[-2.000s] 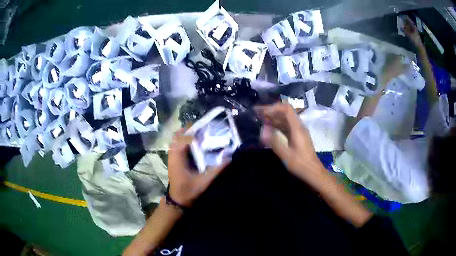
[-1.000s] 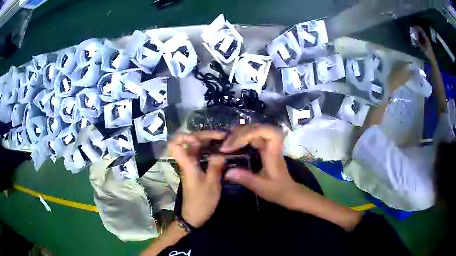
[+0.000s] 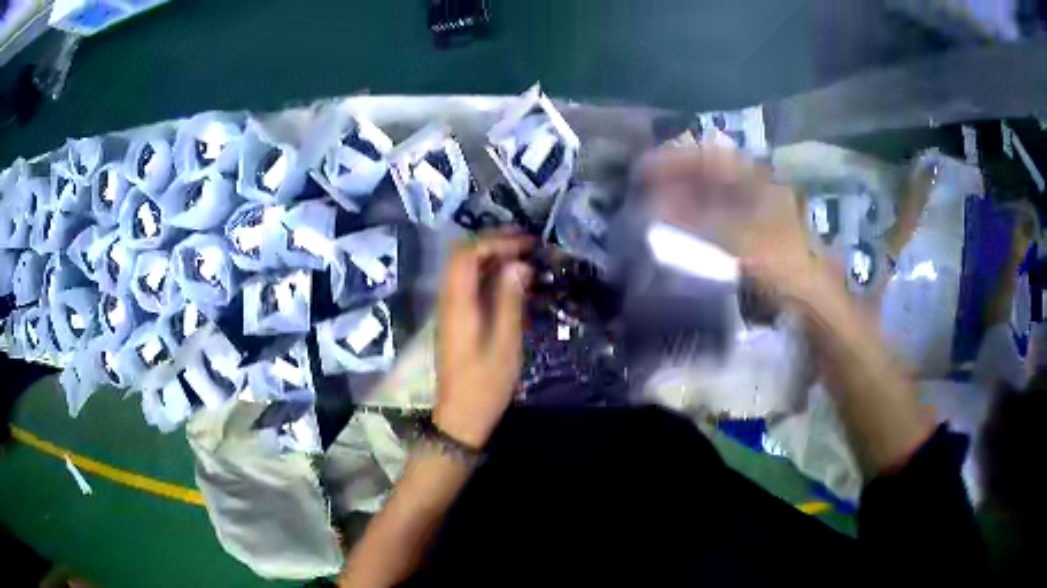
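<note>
My right hand [image 3: 746, 224], blurred by motion, is over the bench right of centre, on the upper edge of a dark retail box [image 3: 677, 327] with a bright white strip. My left hand [image 3: 480, 333] is at the left edge of the black cable pile [image 3: 545, 276], fingers bent down; whether it holds a cable is hidden. A shiny clear polybag with dark contents [image 3: 568, 362] lies between my hands. Open boxes with whitish flared inner bags stand just beyond, one at the back centre [image 3: 535, 149] and one beside it [image 3: 434, 178].
Crowded open boxes [image 3: 149, 218] cover the bench's left side. Fewer stand at right [image 3: 827, 218], partly behind my right hand. A woven sack [image 3: 258, 494] hangs at the near left edge. A dark item [image 3: 459, 17] lies on the green belt [image 3: 643, 52]. A coworker's arm [image 3: 913, 218] reaches in at right.
The box was in my left hand, then between both hands; now it is at my right hand, farther right. My left hand has moved forward to the cables. The view has shifted slightly.
</note>
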